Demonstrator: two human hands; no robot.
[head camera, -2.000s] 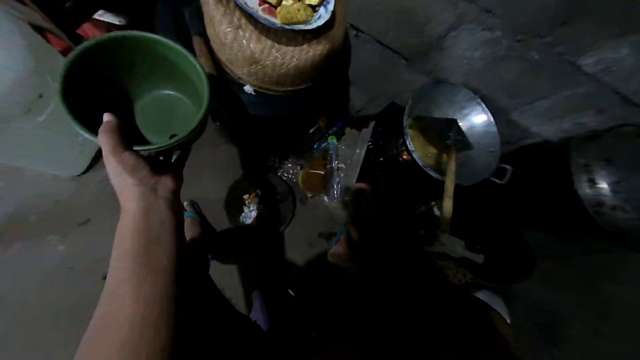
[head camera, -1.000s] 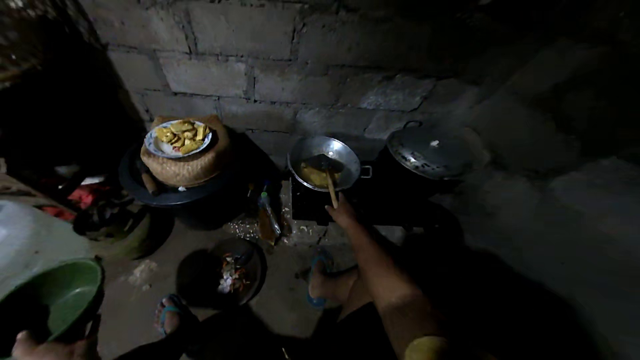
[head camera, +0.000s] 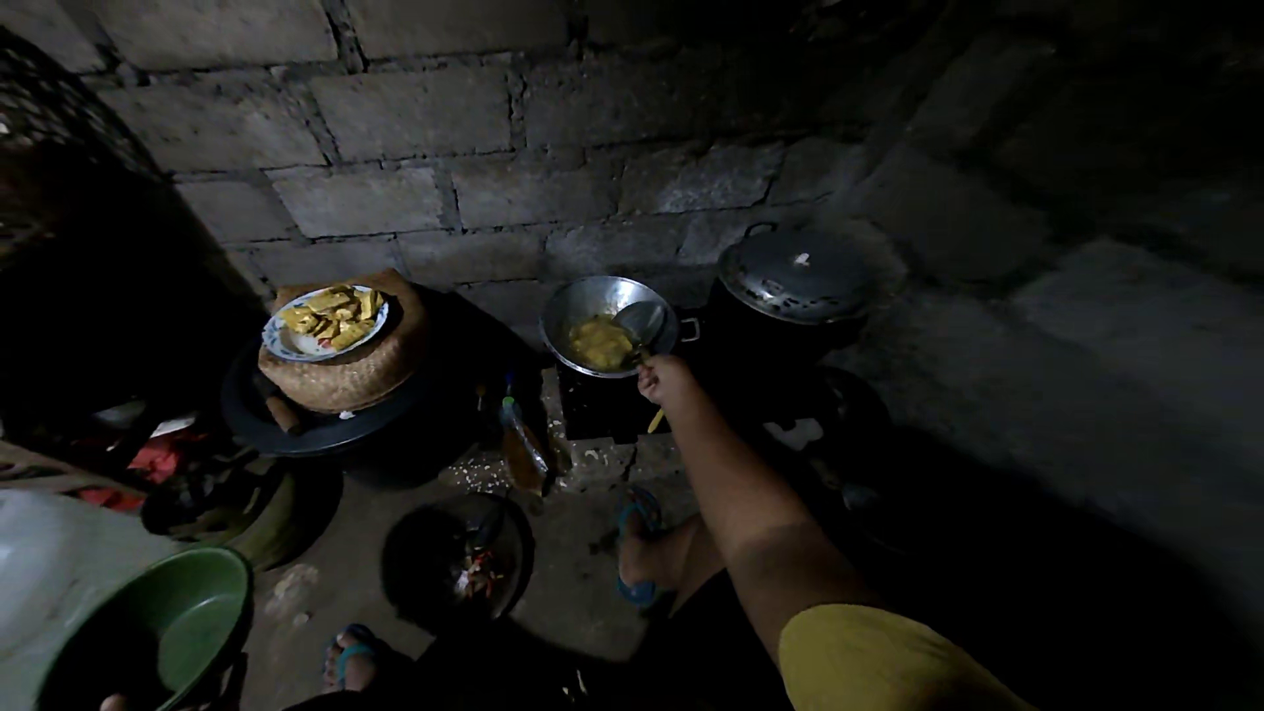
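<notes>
My right hand (head camera: 664, 381) is closed around the handle of a spatula (head camera: 642, 322), whose dark metal blade rests inside a metal wok (head camera: 604, 286). Yellowish food (head camera: 600, 344) lies in the wok beside the blade. At the lower left edge, my left hand (head camera: 117, 703) is mostly out of view, with a fingertip at the rim of a green plastic basin (head camera: 202, 632). The basin's visible inside looks bare, though part is in shadow. A patterned plate (head camera: 281, 341) of yellow food pieces sits on a woven basket (head camera: 341, 383).
A lidded pot (head camera: 795, 276) stands right of the wok, near the block wall (head camera: 385, 202). Below the wok's left side lies a plastic bag or bottle of brownish liquid (head camera: 523, 454). A dark round bowl (head camera: 415, 583) with small reddish and white bits sits on the floor between my feet.
The view has swung widely. Two seconds ago the spatula lay in the wok with no hand on it; one second ago my right hand was at its handle. The blade has since shifted within the wok.
</notes>
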